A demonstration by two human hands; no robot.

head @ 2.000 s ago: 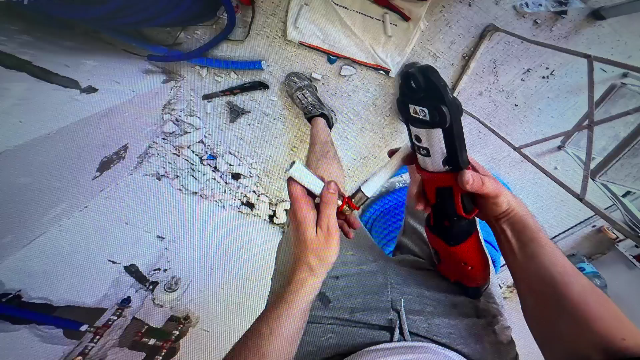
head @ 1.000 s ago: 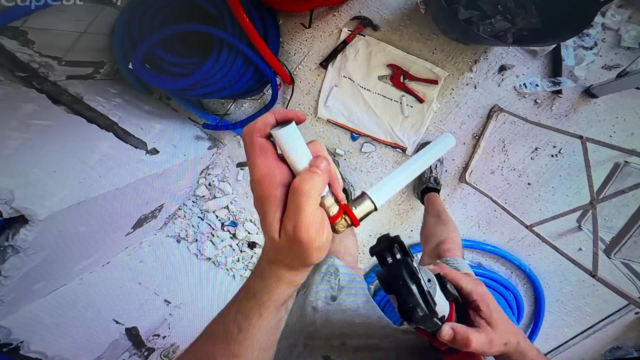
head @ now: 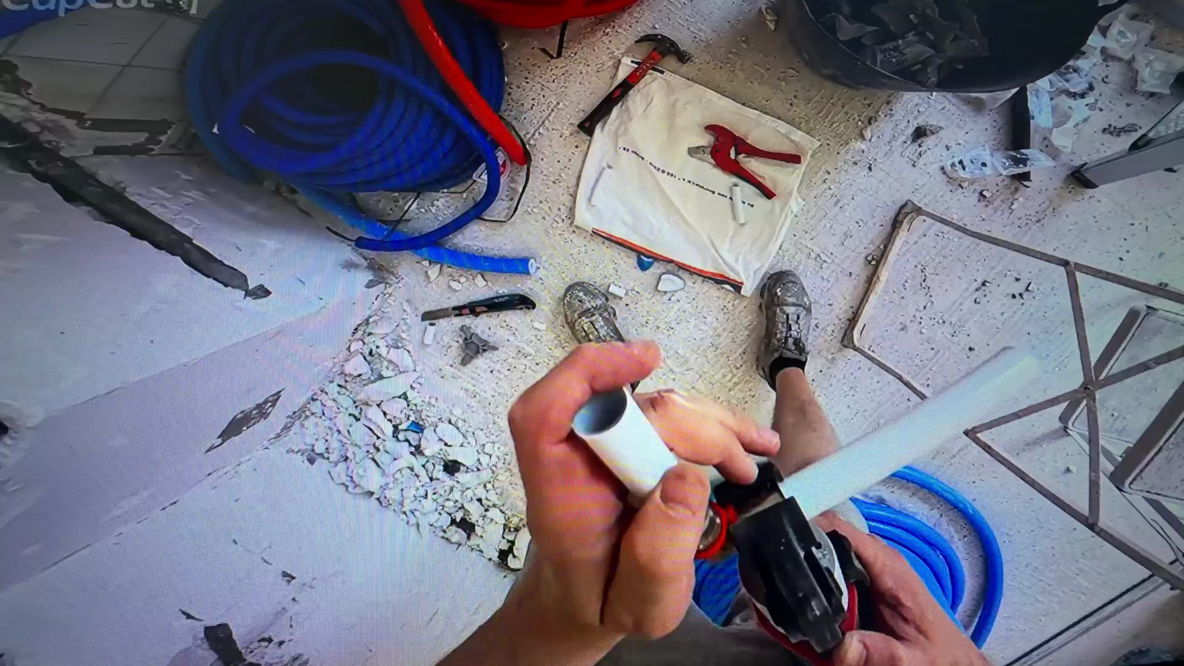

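My left hand grips a short white pipe, its open end facing up toward me. At the pipe's lower end is a press fitting with a red ring, partly hidden by my fingers. A longer white pipe reaches from the fitting up to the right. My right hand holds a red and black pressing tool from below. The tool's black jaws lie around the joint where the longer pipe meets the fitting; how tightly they sit cannot be told. My left fingertips touch or nearly touch the jaws.
Coiled blue pipe, a red pipe and a utility knife lie ahead on the left. A white sack bears a red pipe cutter and a hammer. Rubble lines the wall; a metal frame stands right, a black tub beyond.
The pressing tool has come up from below the pipes to the fitting, its jaws now at the longer pipe's joint. Two seconds ago it was upright at the right. The view has shifted.
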